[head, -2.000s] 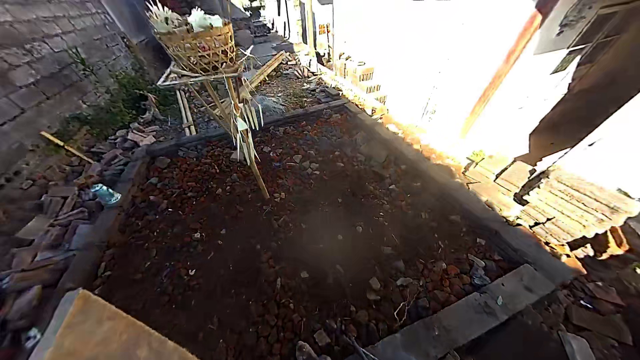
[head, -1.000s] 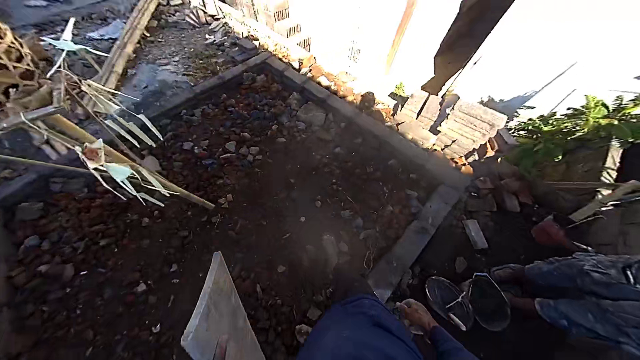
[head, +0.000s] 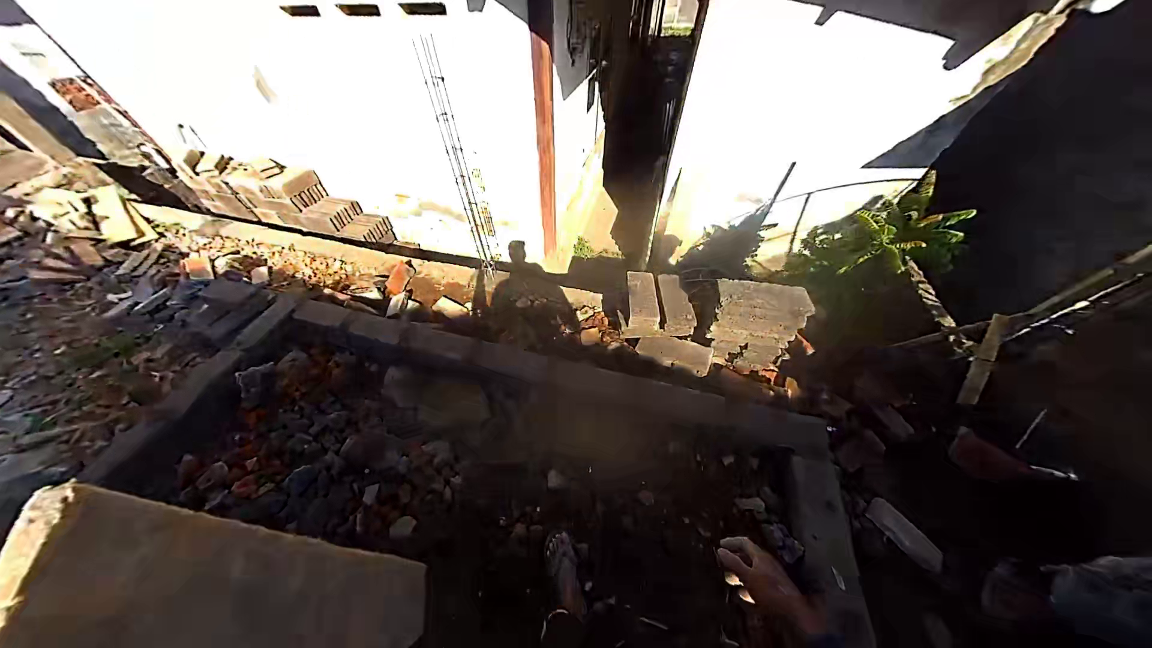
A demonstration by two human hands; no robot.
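Note:
A thick, pale masonry block (head: pixel 216 576) fills the lower left of the head view, close to the camera. My left hand is out of view, so its hold on the block cannot be seen. My right hand (head: pixel 763 576) is at the lower right, fingers spread and holding nothing, beside the concrete edging (head: pixel 823 531). Below and around it lies dark broken rubble (head: pixel 333 459) inside the edged bed. A foot (head: pixel 562 571) stands on the rubble left of that hand, in shadow.
Beyond the long edging (head: pixel 540 369) lie stacked pavers (head: pixel 760 315) and loose brick pieces. More blocks (head: pixel 297 193) are piled at the back left. A co-worker's leg (head: pixel 1102 594) is at the lower right edge. A leafy plant (head: pixel 891 234) and poles stand at the right.
The view has swung up and right since the earliest frame. The bamboo stand with its basket has left the view. My left fingers, seen at the block one second ago, are now hidden.

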